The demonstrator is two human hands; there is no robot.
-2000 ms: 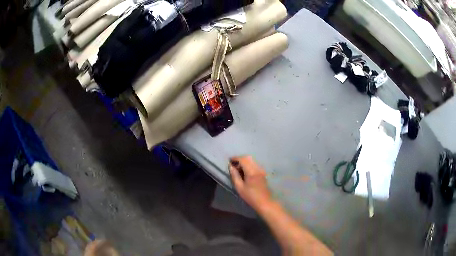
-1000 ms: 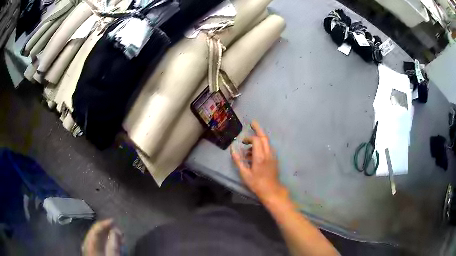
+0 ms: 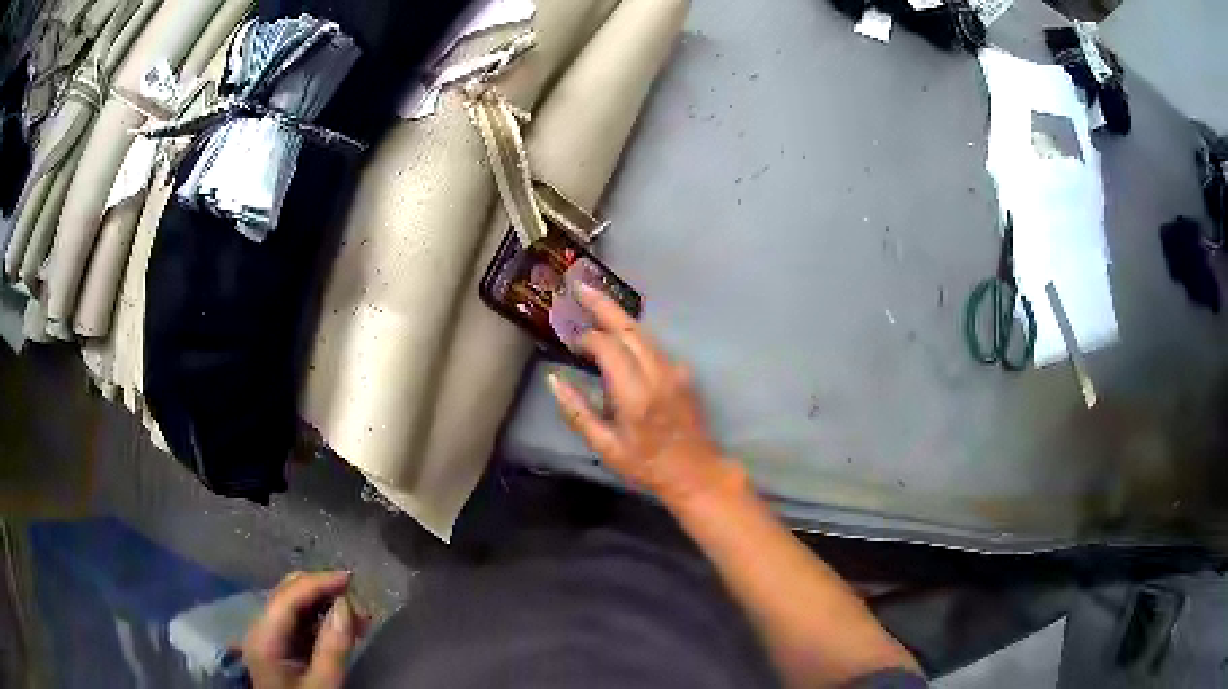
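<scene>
A smartphone (image 3: pixel 532 285) with a lit, colourful screen leans on the beige rolls (image 3: pixel 404 289) near the table's front edge. My right hand (image 3: pixel 633 397) is over its lower right part, fingers apart, a fingertip at the screen; whether it touches cannot be told. The hand holds nothing. My left hand (image 3: pixel 303 630) is low at the left, off the table, fingers curled, partly cut off by the bottom edge. No object shows in it.
A black fabric bundle (image 3: pixel 236 350) lies left of the rolls with a tied bundle of pale strips (image 3: pixel 249 168) on it. Right on the grey table (image 3: pixel 795 269) are green-handled scissors (image 3: pixel 999 323), white paper (image 3: pixel 1057 229), a thin pale strip (image 3: pixel 1073 347) and a dark scrap (image 3: pixel 1189 263).
My right hand has moved from the table's front edge up to the phone and its fingers have spread. My left hand has come further into view. The view has shifted, and the phone's picture has changed.
</scene>
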